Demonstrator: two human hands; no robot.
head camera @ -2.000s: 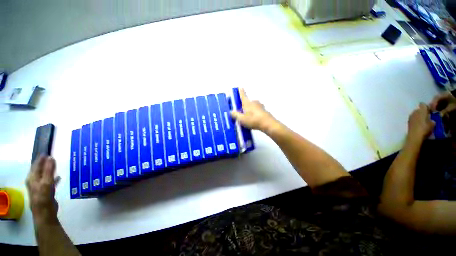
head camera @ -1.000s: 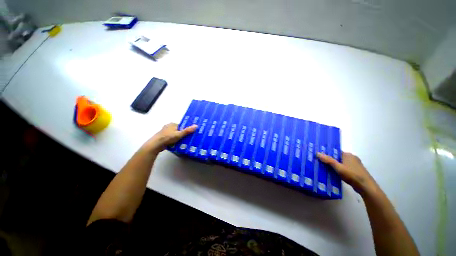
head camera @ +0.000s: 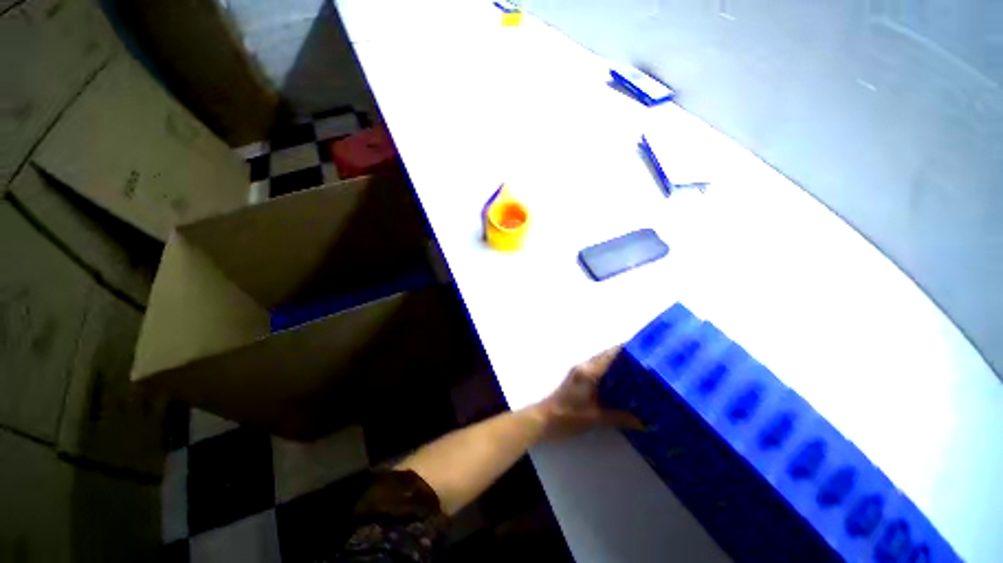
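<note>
A long row of blue retail boxes (head camera: 759, 440) runs from the table's middle to the lower right edge of the picture, which cuts it off. Dark oval marks show along its upper side. My left hand (head camera: 594, 398) is at the row's near-left end, fingers pressed against the end box and its lower side. My right hand is out of the picture.
A black oblong block (head camera: 624, 254) and a yellow-orange tape roll (head camera: 507, 223) lie beyond the row. A folded white-blue carton (head camera: 673, 165) and a blue-white box (head camera: 642, 85) lie farther back. An open cardboard carton (head camera: 220, 275) with something blue inside stands left of the white table (head camera: 440, 121).
The view has swung left, showing the floor and open carton. The row now appears tipped, with a different side up. My right hand has left the picture; my left hand stays at the row's end.
</note>
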